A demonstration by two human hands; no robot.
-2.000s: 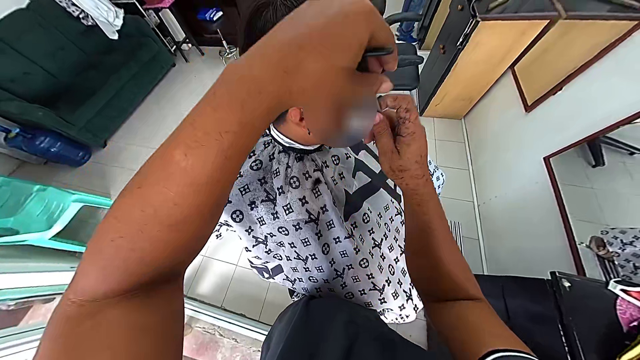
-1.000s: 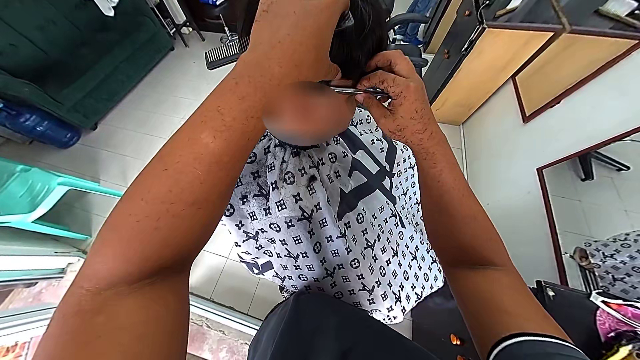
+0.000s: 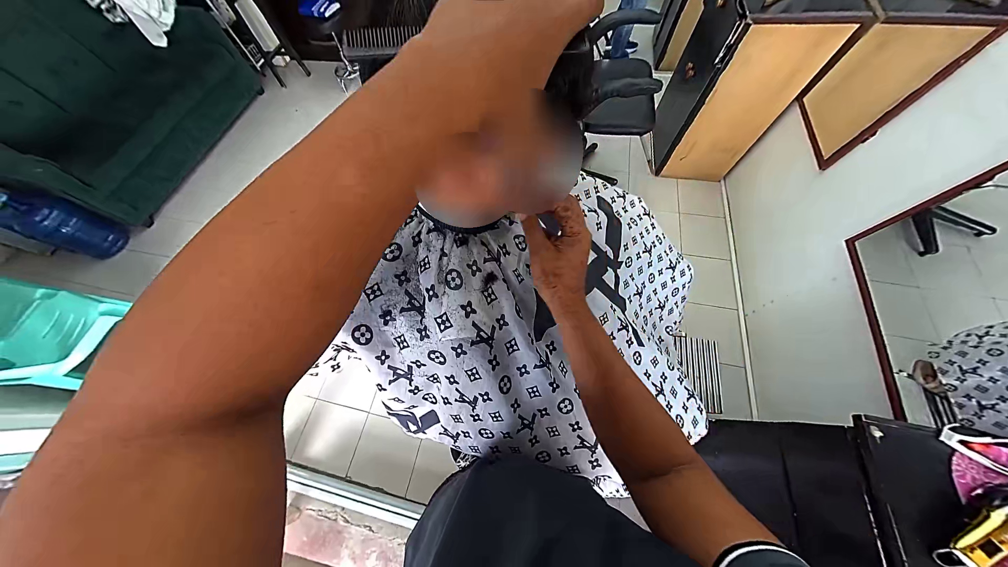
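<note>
A seated person point(image 3: 472, 177) wears a white cape point(image 3: 472, 346) with a black printed pattern, and cut hair lies on its upper front. My left hand point(image 3: 528, 47) is bent over the person's head at the top; its fingers are mostly hidden. Out from behind my left forearm sticks a dark comb point(image 3: 382, 41), teeth up; whether my fingers hold it cannot be seen. Just below the person's chin, my right hand point(image 3: 561, 252) is closed around scissors point(image 3: 550, 224), of which only a small shiny part shows. The blades are hidden.
A black armchair point(image 3: 622, 94) stands behind the person. Left are a dark green sofa point(image 3: 118, 102), a blue water bottle point(image 3: 67, 224) and a green plastic chair point(image 3: 55, 339). On the right are a wooden cabinet point(image 3: 756, 94), a framed mirror point(image 3: 906, 276) and a black cabinet point(image 3: 906, 480).
My right hand with the scissors has moved down from beside the person's head to below the chin. The comb, not visible two seconds ago, shows beside my left forearm in the later frames.
</note>
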